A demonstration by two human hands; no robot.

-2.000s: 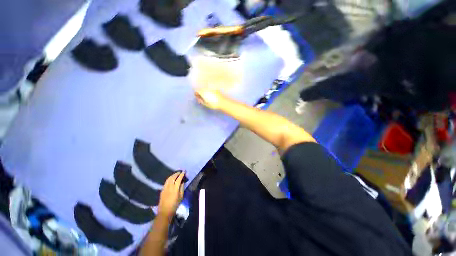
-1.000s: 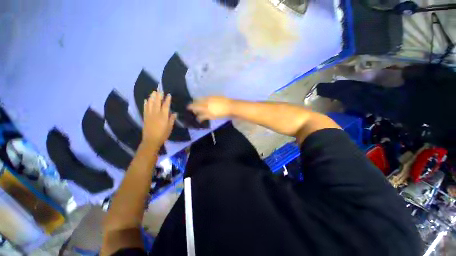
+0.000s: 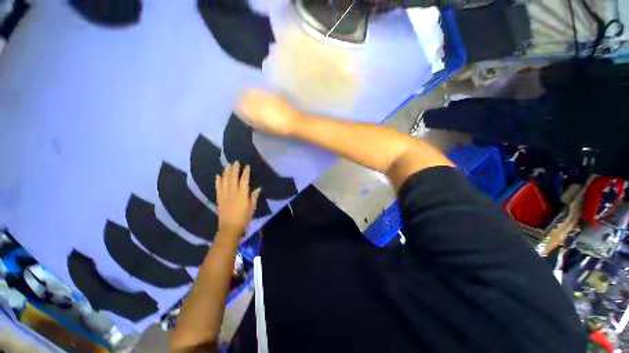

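Several black curved cut pieces lie in an overlapping row along the near edge of the lavender-blue ironing table. My left hand lies with spread fingers on the pieces near the right end of the row. My right hand is blurred, just above the top end of the rightmost piece; whether it holds anything is not clear. The steam iron stands at the top edge beside the scorched yellowish patch, partly cut off and untouched.
Thicker black stacks lie on the table's far side. A blue crate with white cloth is beyond the right edge. Another blue crate and a red basket stand at the right. Dark cloth lies behind them.
The row holds more black pieces than two seconds ago. My left hand moved onto the row's right end. My right hand reached down to the pieces, then moved up and slightly left.
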